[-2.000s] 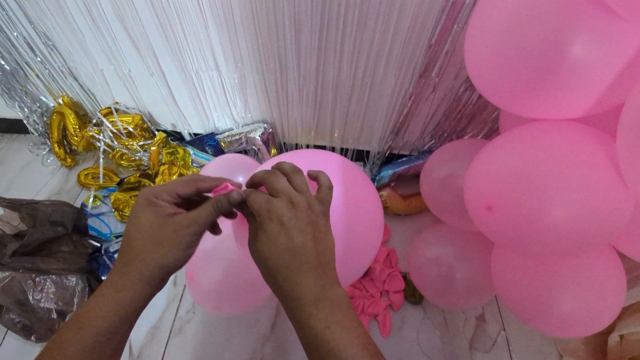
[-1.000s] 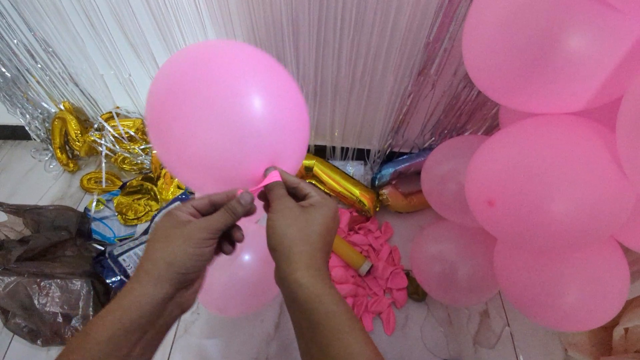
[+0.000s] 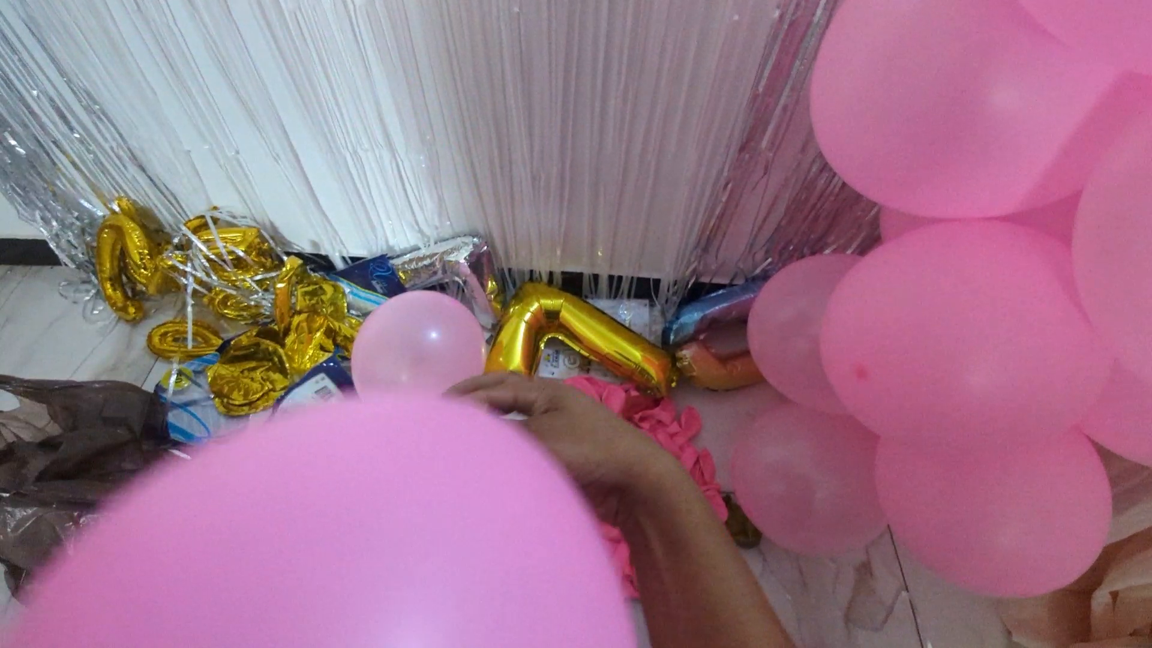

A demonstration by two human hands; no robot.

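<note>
A large inflated pink balloon (image 3: 360, 531) fills the lower left of the view, close to the camera and blurred at its edge. My right hand (image 3: 576, 432) reaches in behind its right side; the fingertips are partly hidden, so what they hold cannot be told. Just beyond the fingers, a smaller pale pink balloon (image 3: 418, 342) shows its upper part. My left hand is out of sight. Uninflated pink balloons (image 3: 670, 423) lie heaped on the floor behind and beside my right wrist.
Inflated pink balloons (image 3: 963, 333) cluster at the right. Gold foil balloons (image 3: 310, 315) and a gold angular foil balloon (image 3: 594, 333) lie by a foil fringe curtain (image 3: 540, 135). A dark plastic bag (image 3: 72, 441) sits at the left, brown paper (image 3: 1107, 585) at lower right.
The large balloon, held by its neck in both hands a second ago, has come down and nearer the camera. My left hand has gone from sight; the pale balloon's top now shows.
</note>
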